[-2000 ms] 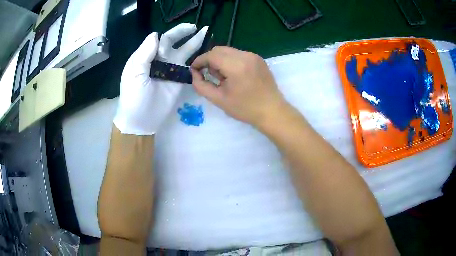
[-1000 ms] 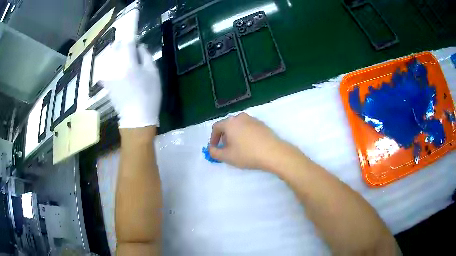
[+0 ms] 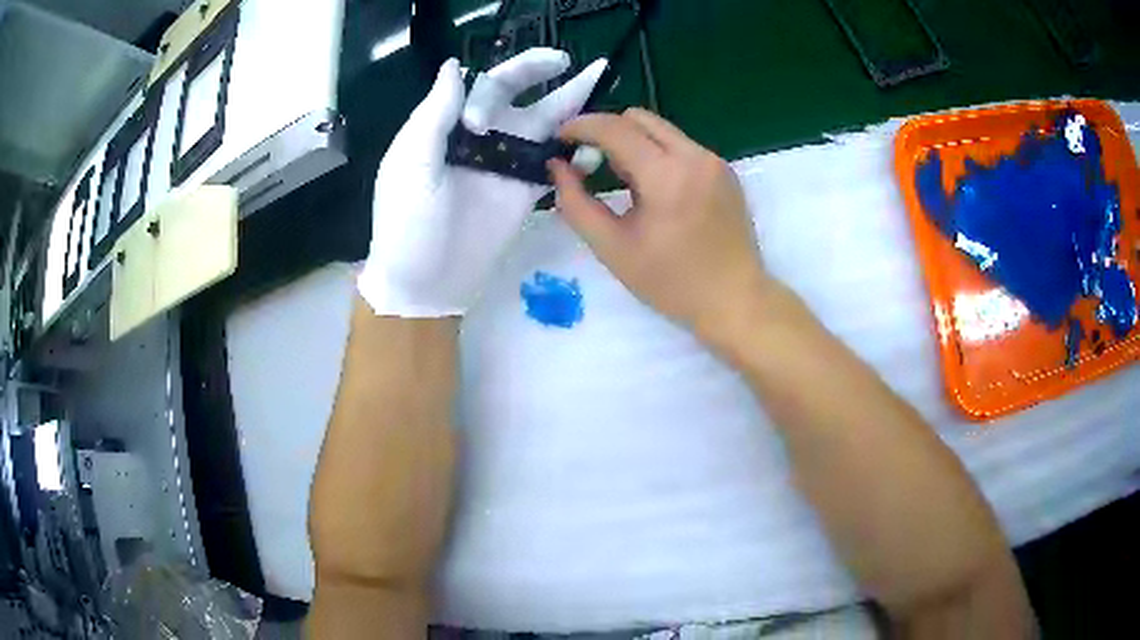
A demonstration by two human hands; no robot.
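My left hand [image 3: 444, 200], in a white glove, holds a dark phone middle frame [image 3: 506, 156] with its camera end turned towards me. Small orange-gold marks show on that end. My bare right hand [image 3: 669, 213] has its thumb and fingertips at the right corner of this end. Whether a small blue piece is between the fingertips cannot be seen. A small pile of blue pieces [image 3: 553, 300] lies on the white sheet [image 3: 625, 475] below the hands. The rest of the held frame is mostly hidden behind the glove and fingers.
An orange tray [image 3: 975, 398] with a large blue heap is at right. A white fixture plate [image 3: 281, 106] holding frames is at upper left, with a cream end plate [image 3: 175, 260] at its near edge. More frames, one of them at upper right [image 3: 919, 69], lie on the green belt [image 3: 750, 94].
My left hand has come back from the fixture and now holds a frame. My right hand has moved up from the blue pile to the frame's end. The view has shifted.
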